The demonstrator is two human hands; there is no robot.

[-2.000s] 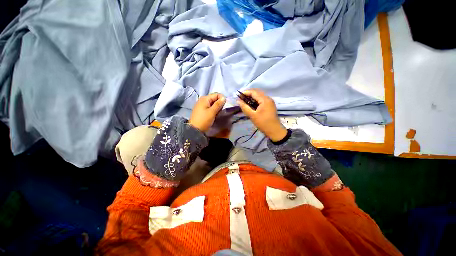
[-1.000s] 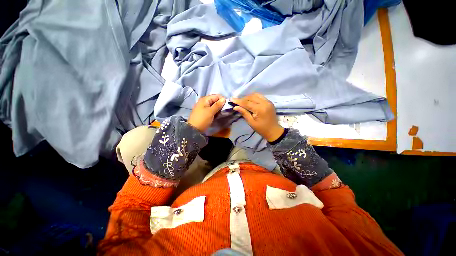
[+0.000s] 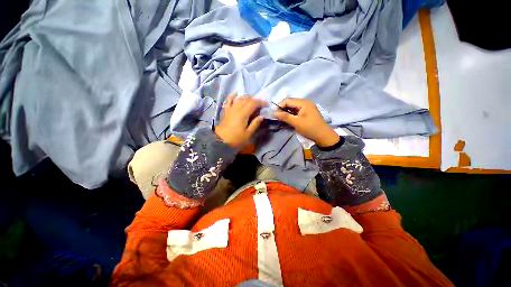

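Observation:
A light grey-blue garment lies creased on the table in front of me, its lower part hanging over the table edge. My left hand is on the cloth at the near edge, blurred, with the fingers partly spread; whether it pinches the cloth is unclear. My right hand is just to its right, fingers curled around the dark thread snips; only the thin dark tip shows, pointing up and left. The rest of the snips is hidden in the hand.
A large heap of the same cloth hangs over the table edge at left. A blue plastic bag is at top centre. The white table has orange tape strips. A black thing is at upper right.
My left hand has moved slightly right and its fingers have opened out. My right hand has shifted right. The cloth between them has bunched and creased differently.

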